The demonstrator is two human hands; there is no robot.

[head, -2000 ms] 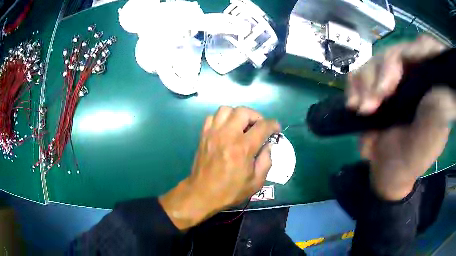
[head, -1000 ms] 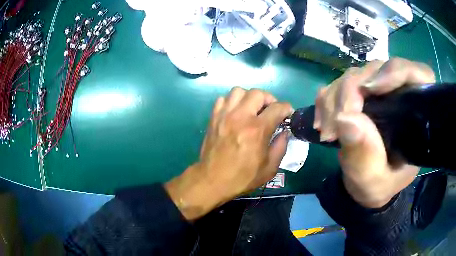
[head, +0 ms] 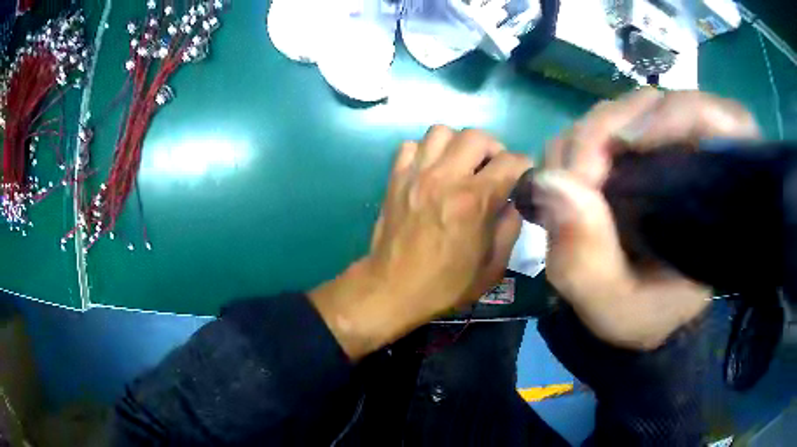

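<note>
My left hand (head: pixel 446 227) is bent over a white plastic housing (head: pixel 529 250) at the table's front edge and holds it; only the housing's lower right part shows. My right hand (head: pixel 612 218) grips a thick black electric screwdriver (head: pixel 699 209), blurred, its narrow end pointing left. The driver's front end is right at my left fingertips; its tip and any screw are hidden between the hands. A small white label with dark marks (head: pixel 498 292) lies just below the housing. A thin red lead (head: pixel 454 335) hangs below my left hand over the table edge.
Red lead wires with pale ends lie in a bundle (head: pixel 140 131) at left, with another bundle (head: pixel 31 113) beyond the table seam (head: pixel 85 175). White housings (head: pixel 349 57) are grouped at the back middle. The boxy screw feeder (head: pixel 594 48) stands at back right.
The screwdriver has come left from apart to my left fingertips, then stayed there. The view has shifted, so the housings and feeder sit higher in the picture. My left hand stays on the housing.
</note>
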